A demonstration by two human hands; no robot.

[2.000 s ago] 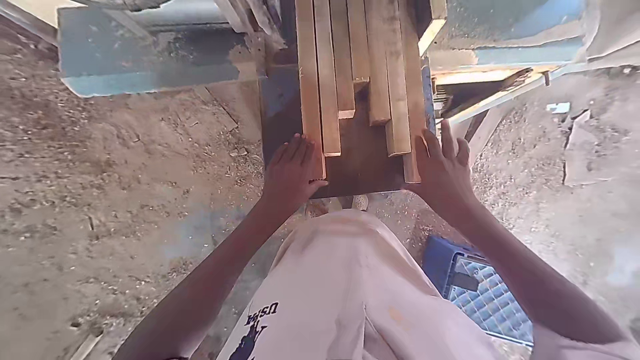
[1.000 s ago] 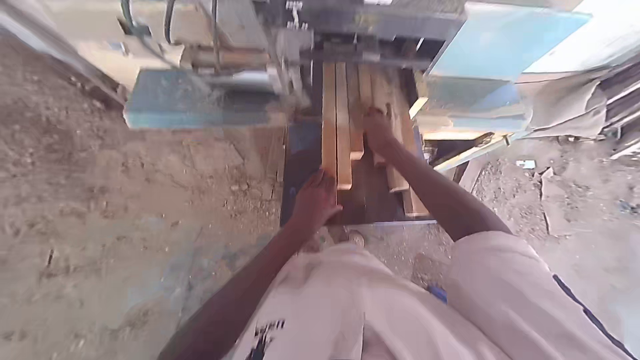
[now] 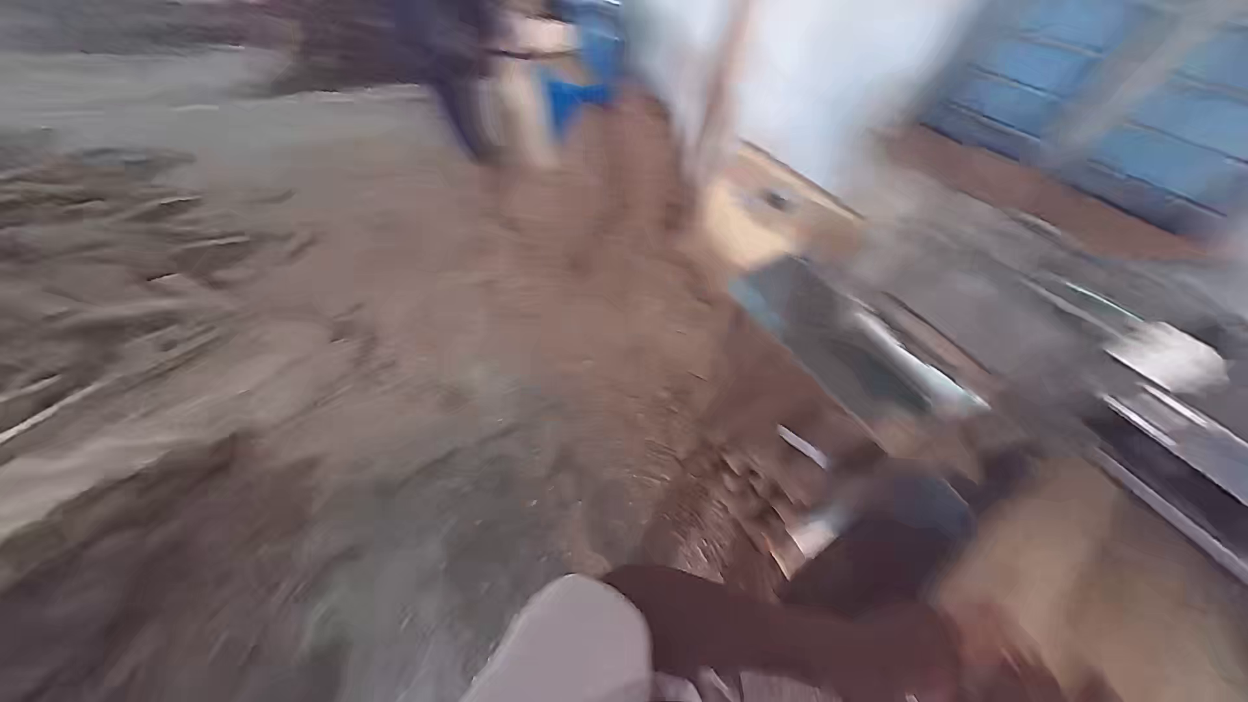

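The view is strongly blurred. From a pale sleeve point(image 3: 575, 643) at the bottom, my left forearm reaches right, and my left hand point(image 3: 985, 643) is a smear near the lower right edge. Its fingers cannot be made out, nor whether they hold anything. Beside it lies a tan surface point(image 3: 1082, 556), perhaps wood. A dark shape point(image 3: 877, 546) is just above the forearm. My right hand is out of view, and the wooden strips cannot be clearly picked out.
A grey machine or bench point(image 3: 848, 341) with light edges runs diagonally at the right. Beyond it stands a blue block wall point(image 3: 1102, 97). Brown ground point(image 3: 439, 322) with loose debris spreads left. A person's legs point(image 3: 497, 97) show at the top.
The view has swung far to the left. Earlier both hands were on wooden strips at the machine; now only the left arm shows, and the right hand has left the view.
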